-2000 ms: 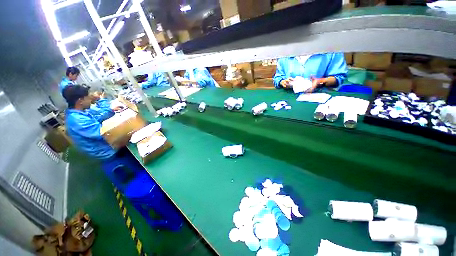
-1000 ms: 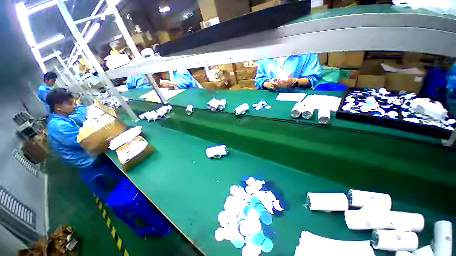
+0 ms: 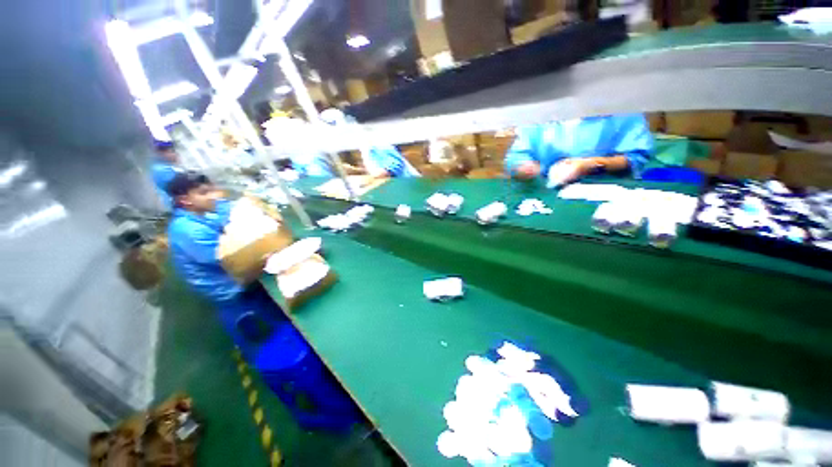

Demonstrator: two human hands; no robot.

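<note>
Neither of my hands is in the picture. A heap of white and light blue round discs (image 3: 493, 410) lies on the green bench (image 3: 392, 351) at the lower middle, with a dark blue patch at its right side. Several white cylinders (image 3: 668, 404) lie in a group at the lower right, some cut off by the picture's edge. A lone white cylinder unit (image 3: 443, 289) lies farther up the bench. A small white corner, perhaps of a sheet (image 3: 620, 462), shows at the bottom edge. The frame is blurred.
A person in a blue smock (image 3: 205, 242) stands at left by cartons (image 3: 308, 281). Another person (image 3: 584, 150) works across the channel, beside white sheets, cylinders and a black tray (image 3: 775, 243) of discs. A metal shelf frame (image 3: 702, 82) crosses above. Blue stools (image 3: 296, 365) stand at left.
The camera view has swung, so the scene sits farther right and slightly lower; the near white sheets have mostly left the picture. The person across has moved their hands apart.
</note>
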